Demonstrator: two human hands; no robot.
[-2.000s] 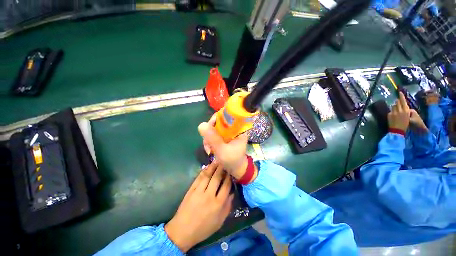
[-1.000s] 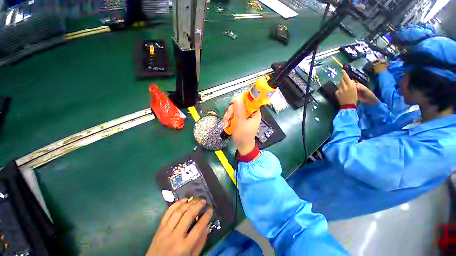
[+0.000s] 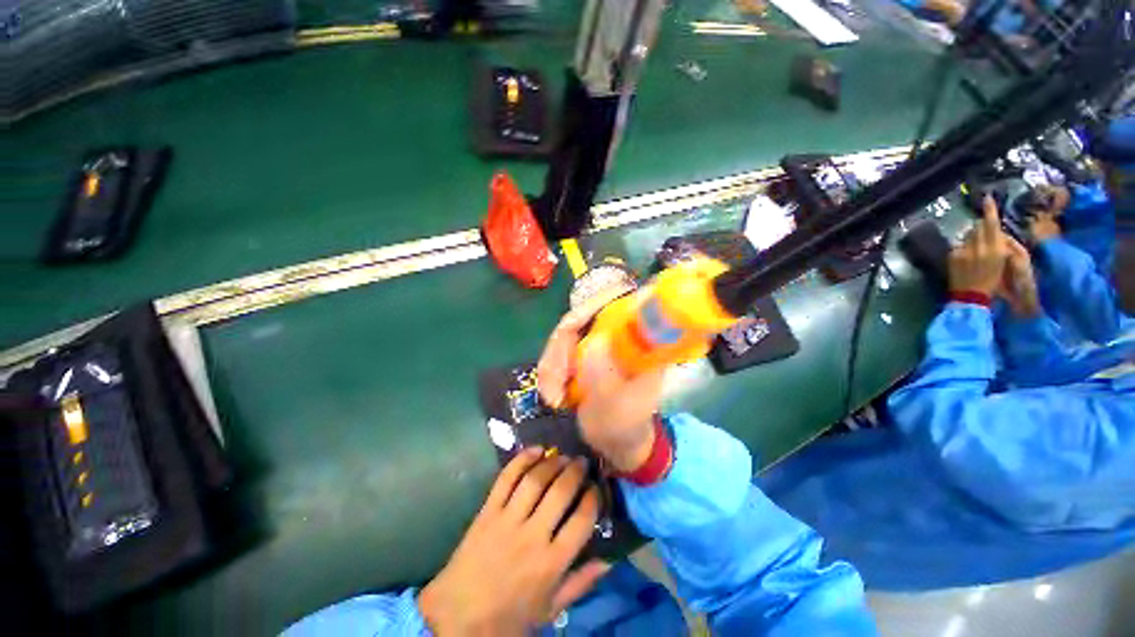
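My right hand is closed around the orange-yellow grip of the electric screwdriver, which hangs on a thick black arm. Its tip is hidden. My left hand lies with spread fingers on a phone assembly in front of me, mostly covered by both hands. The circuit board shows at its far end, with a small white piece beside it. The holding pad lies under the phone. The screw dish is just beyond my right hand, partly hidden by it.
A red plastic bag lies at the foot of the metal post. Stacked dark pads with a phone are at the left. Another pad is at the right. More units lie on the green conveyor. A person in blue works at the right.
The view has swung left. My right hand and the screwdriver have moved from over the screw dish back toward the phone in front of me. My left hand stays on the phone.
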